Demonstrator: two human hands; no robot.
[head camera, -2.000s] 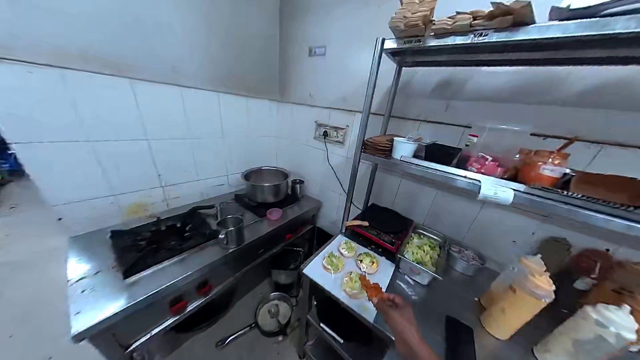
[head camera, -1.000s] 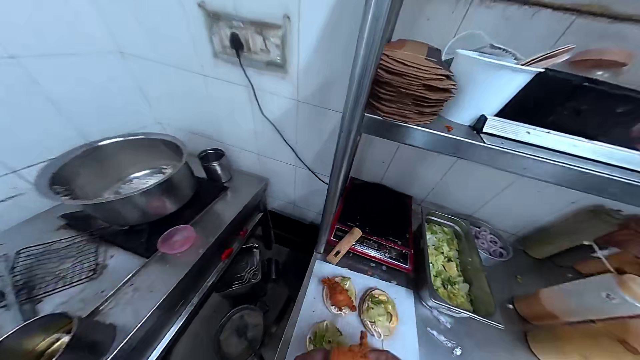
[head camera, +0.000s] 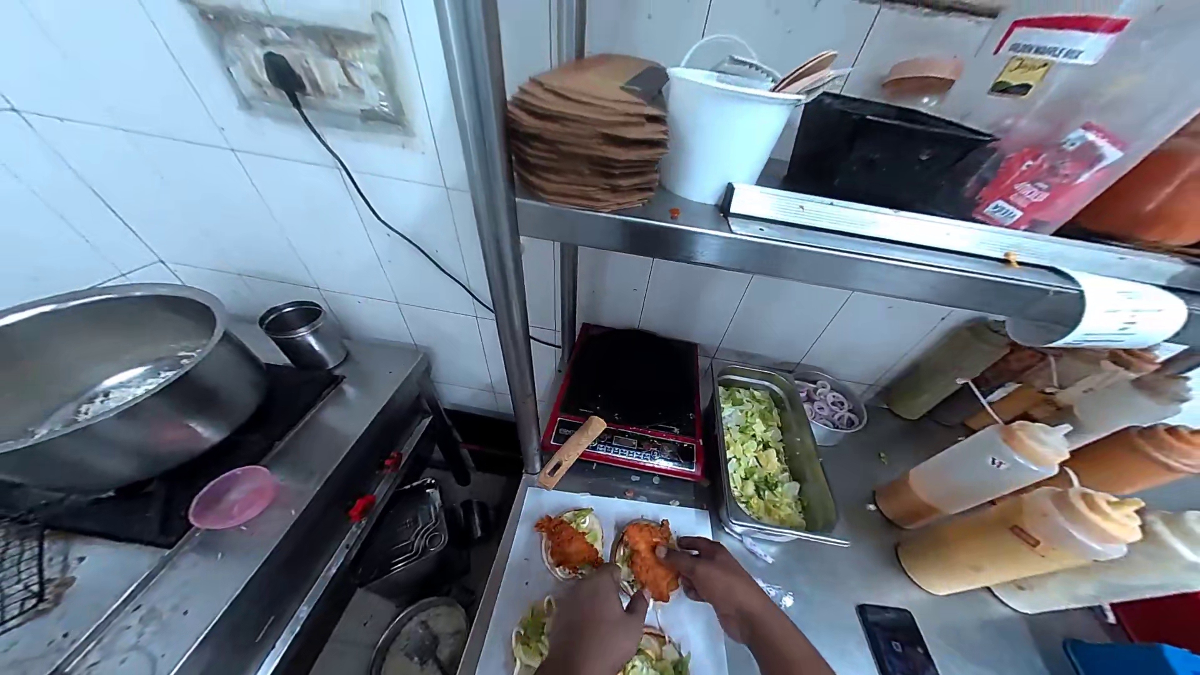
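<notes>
Both my hands are at a piece of fried chicken (head camera: 651, 561) over the upper right bun half on a white cutting board (head camera: 614, 506). My right hand (head camera: 720, 581) grips its right edge with thumb and fingers. Along its lower left side is my left hand (head camera: 600, 623), whose fingertips are partly hidden, so its hold is unclear. Another fried chicken piece (head camera: 569, 546) rests on the upper left bun half. Two lower bun halves bear chopped lettuce (head camera: 532, 637), partly covered by my left hand.
Behind the board stand a red-edged induction cooktop (head camera: 630, 398), a steel tray of chopped lettuce (head camera: 757, 459) and a bowl of sliced onions (head camera: 830, 405). Sauce bottles (head camera: 1022, 539) and a phone (head camera: 895, 637) lie right. A shelf post (head camera: 497, 234) rises behind; a large pot (head camera: 122, 384) sits left.
The view has moved closer to the board. Two seconds ago my right hand held chicken near the lower right bun; one second ago chicken lay on the upper left bun. Now chicken is over the upper right one.
</notes>
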